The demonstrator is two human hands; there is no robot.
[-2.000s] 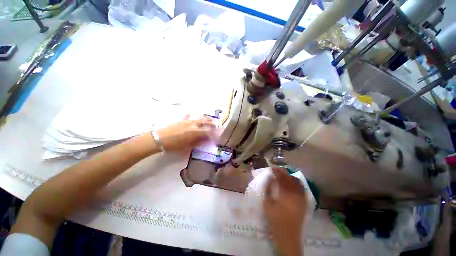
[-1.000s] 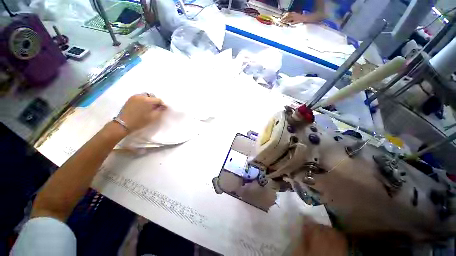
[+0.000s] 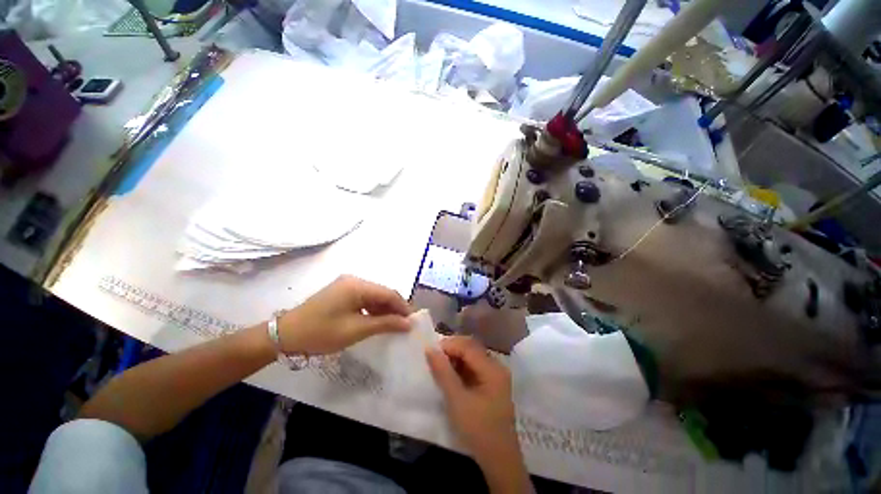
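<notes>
My left hand (image 3: 353, 314) and my right hand (image 3: 471, 381) pinch a white cut piece (image 3: 421, 338) between their fingertips, in front of the needle plate near the table's near edge. The piece blends with the white table, so its full outline is hard to tell. The shiny needle plate (image 3: 446, 271) lies under the left end of the beige sewing machine head (image 3: 667, 260). White sewn pieces (image 3: 578, 371) rest right of the needle against the machine base. A fanned stack of white cut pieces (image 3: 256, 236) lies left of the machine.
Another white pile (image 3: 359, 174) lies behind the stack. Crumpled plastic bags (image 3: 478, 58) are behind the table. A red-topped post (image 3: 566, 133) and metal rods rise from the machine. A purple machine (image 3: 34, 106) stands far left. A green handle (image 3: 697, 434) shows at the machine base.
My left hand has moved from the stack toward the table's near edge and meets my right hand, which came up and left. Both now hold a piece. The camera view has shifted.
</notes>
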